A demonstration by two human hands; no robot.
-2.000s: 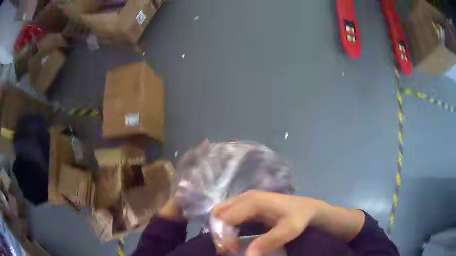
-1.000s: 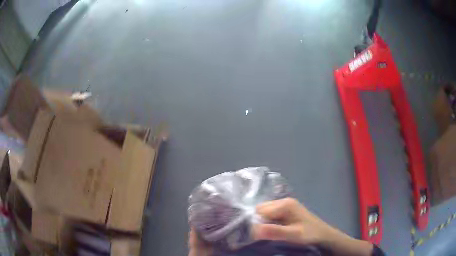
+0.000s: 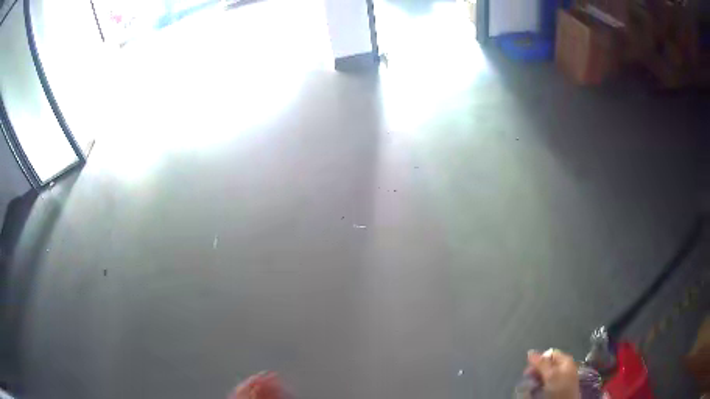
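My right hand (image 3: pixel 556 376) is at the lower right, small and partly cut off by the bottom edge. Its fingers are closed on a clear crinkled plastic bag (image 3: pixel 529 387). Only small shiny parts of the bag show beside the hand; its contents are hidden. My left hand (image 3: pixel 261 386) is at the bottom edge, left of centre, blurred and mostly cut off. Its fingers and anything in them cannot be made out. The two hands are wide apart.
A red pallet truck (image 3: pixel 629 376) with a dark handle (image 3: pixel 658 284) stands at the lower right, beside my right hand. Grey floor (image 3: pixel 311 257) stretches ahead to a bright doorway. A glass door (image 3: pixel 47 117) is at the left, a white pillar (image 3: pixel 351 31) ahead, cartons (image 3: pixel 582 48) at the upper right.
The view has moved forward to the doorway, and the left cartons are gone. The pallet truck has shifted to the lower right. My hands have moved apart, and the bag has dropped mostly out of view.
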